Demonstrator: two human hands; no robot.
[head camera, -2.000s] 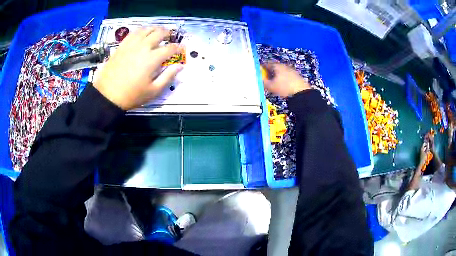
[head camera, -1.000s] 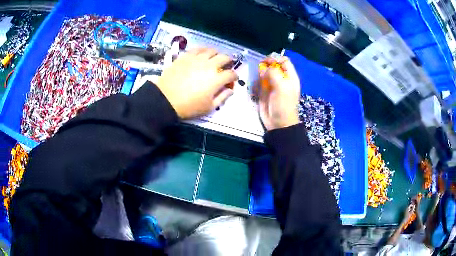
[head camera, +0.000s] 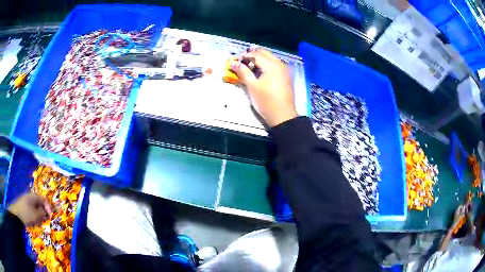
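Note:
My right hand (head camera: 270, 85) is over the white fixture plate (head camera: 181, 103), its thumb and fingers closed on an orange part (head camera: 232, 71) at the plate's middle. The fingers hide the part's right side and any holder under it. My left hand (head camera: 31, 209) is at the lower left, over the bin of orange and white pieces (head camera: 56, 212). It is small and blurred, and I cannot tell whether it holds anything. A grey metal clamp or cylinder (head camera: 146, 59) lies at the plate's left edge.
A blue bin (head camera: 125, 151) of red-and-white parts is at left, another (head camera: 394, 159) of black-and-white parts at right. Loose orange parts (head camera: 417, 170) lie beyond it. A dark red knob (head camera: 184, 45) is on the plate. Another person's hands (head camera: 461, 215) show at far right.
My left hand has moved from the plate down to the lower-left bin. My right hand has moved left over the plate, with orange between its fingers. The view has shifted a little.

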